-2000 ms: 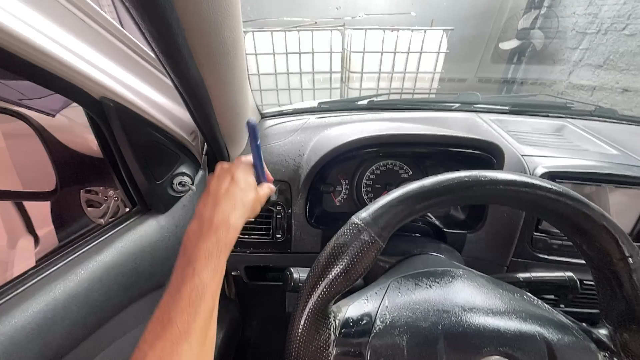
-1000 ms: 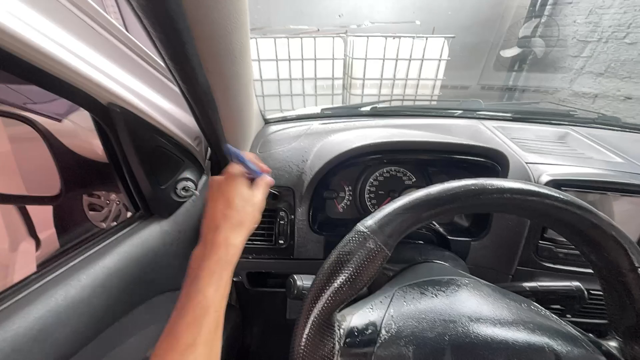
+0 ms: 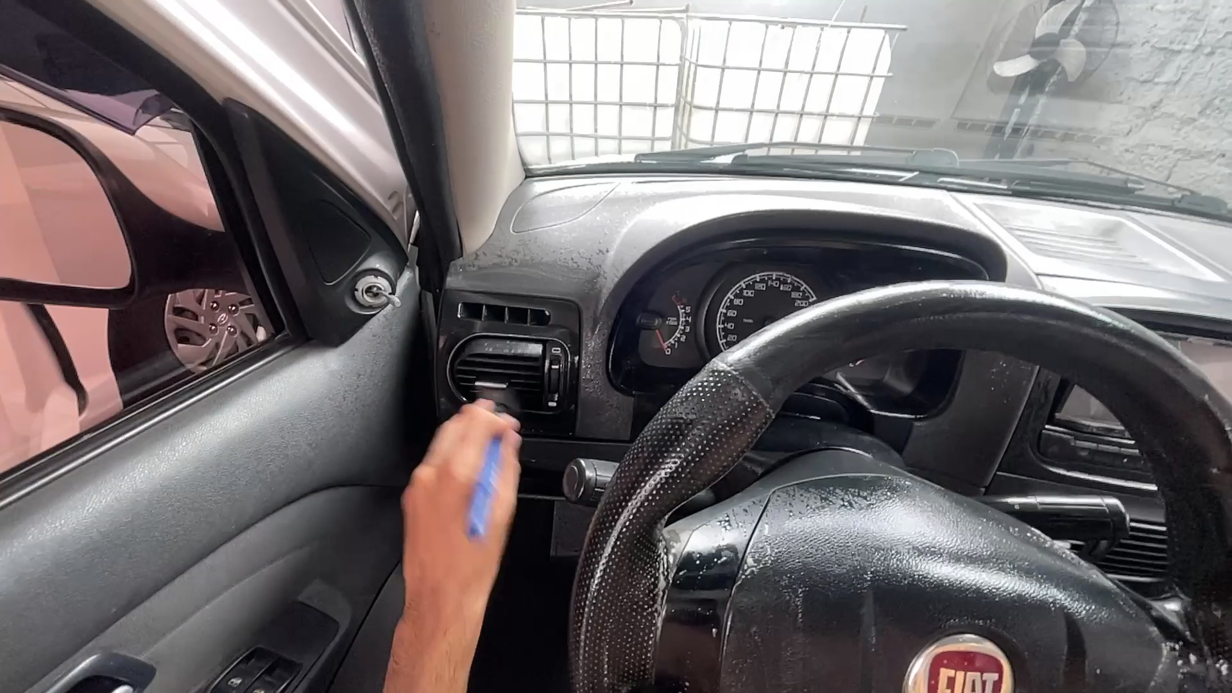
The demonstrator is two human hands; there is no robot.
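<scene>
My left hand is closed around a tool with a blue handle; its dark far end, blurred and perhaps bristled, is at the lower edge of the round side air vent in the dashboard. The handle points down toward my wrist. To the right of the hand stands the black steering wheel, with wet-looking droplets or specks on its hub. Behind it lies the instrument cluster. My right hand is out of view.
A stalk sticks out between my hand and the wheel rim. The door panel, with window switches and a mirror adjuster, borders the left side. Beyond the windshield are caged white tanks and a fan.
My left hand has moved down from beside the windshield pillar to the side air vent, still holding the blue-handled tool. The handle pointed upward before and now points down.
</scene>
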